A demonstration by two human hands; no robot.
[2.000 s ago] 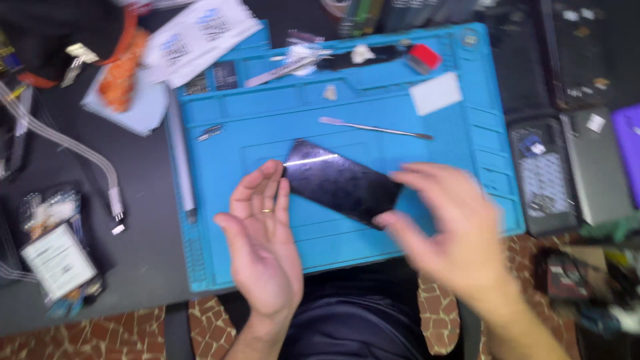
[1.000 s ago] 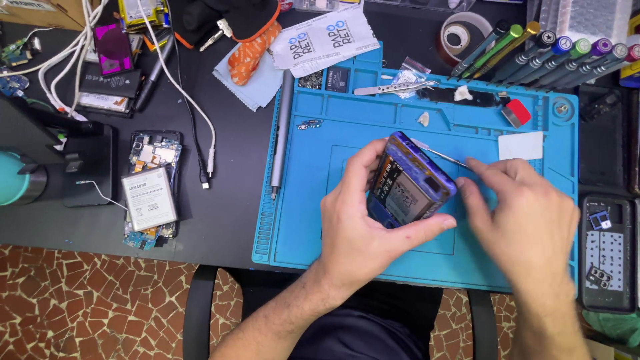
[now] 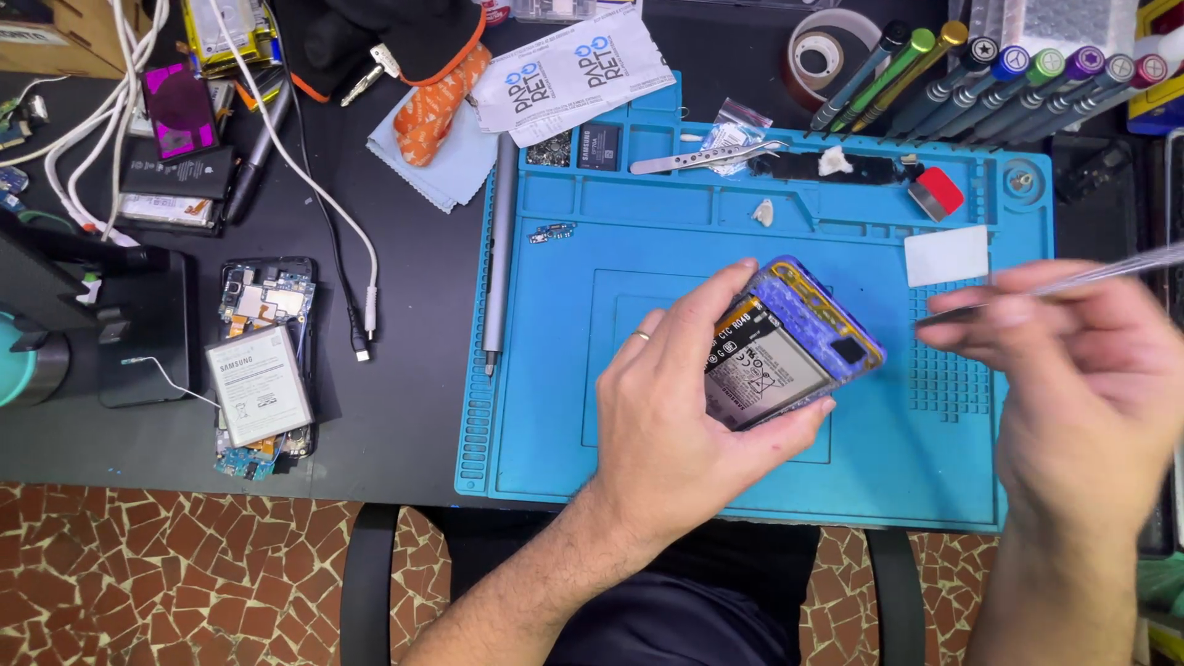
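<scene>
My left hand [image 3: 689, 407] grips an opened smartphone [image 3: 786, 342] tilted above the blue silicone repair mat [image 3: 869, 481]. The phone's inner side faces me, showing its battery [image 3: 763, 375] and a purple-blue frame with yellow parts at one end. To the right, apart from the phone, my right hand [image 3: 1073, 370] holds a slim metal tool [image 3: 1091, 277] between thumb and fingers. Its dark end points left toward the phone; its exact kind cannot be told. A white card [image 3: 946, 256] lies on the mat beyond my right fingertips.
Metal tweezers [image 3: 694, 159] and a red-and-black block [image 3: 936, 194] lie at the mat's back. A grey pen-shaped tool [image 3: 500, 250] lies along its left side. Upright screwdrivers [image 3: 1027, 79] stand behind. Leftward are a disassembled phone [image 3: 268, 301], a loose battery [image 3: 261, 386] and cables [image 3: 356, 222].
Two seconds ago the phone showed its dark, glossy face; now its battery side shows. The slim tool lay on the mat then and is now in my right hand, which has moved right since one second ago.
</scene>
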